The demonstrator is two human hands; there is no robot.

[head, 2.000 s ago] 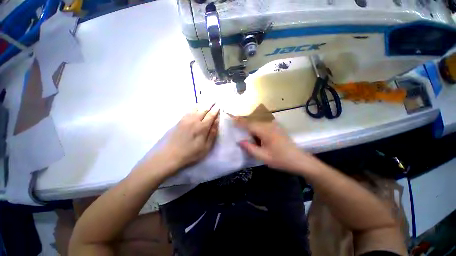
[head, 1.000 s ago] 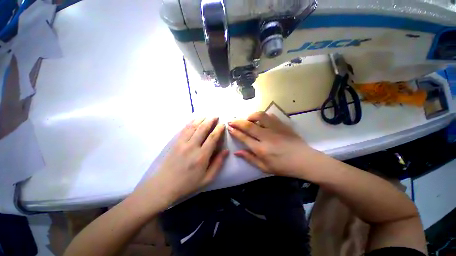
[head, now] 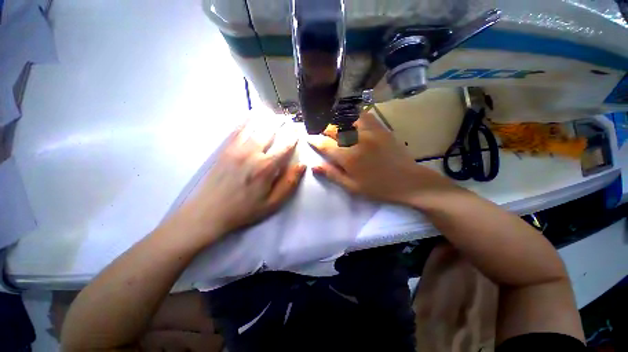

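A pale-faced fabric piece (head: 310, 213) lies on the table below the needle, its lower edge hanging over the table's front edge. My left hand (head: 251, 168) lies flat on its left part, fingers pointing to the needle area. My right hand (head: 368, 161) presses on its right part, fingertips beside the presser foot (head: 346, 130), partly behind the machine's parts. The two hands are a small gap apart. The sewing machine (head: 268, 45) stands over them. Glare hides the needle and the fabric's upper edge.
Black-handled scissors (head: 472, 148) lie right of the needle, with an orange thread bundle (head: 540, 139) beyond them. Pale cut pieces (head: 14, 196) lie at the table's left edge. Brown cloth (head: 454, 302) hangs below the table at the right, beside the dark-clothed lap.
Both hands and the fabric have moved up toward the needle. More pale fabric shows below the hands. The view has moved closer to the machine head.
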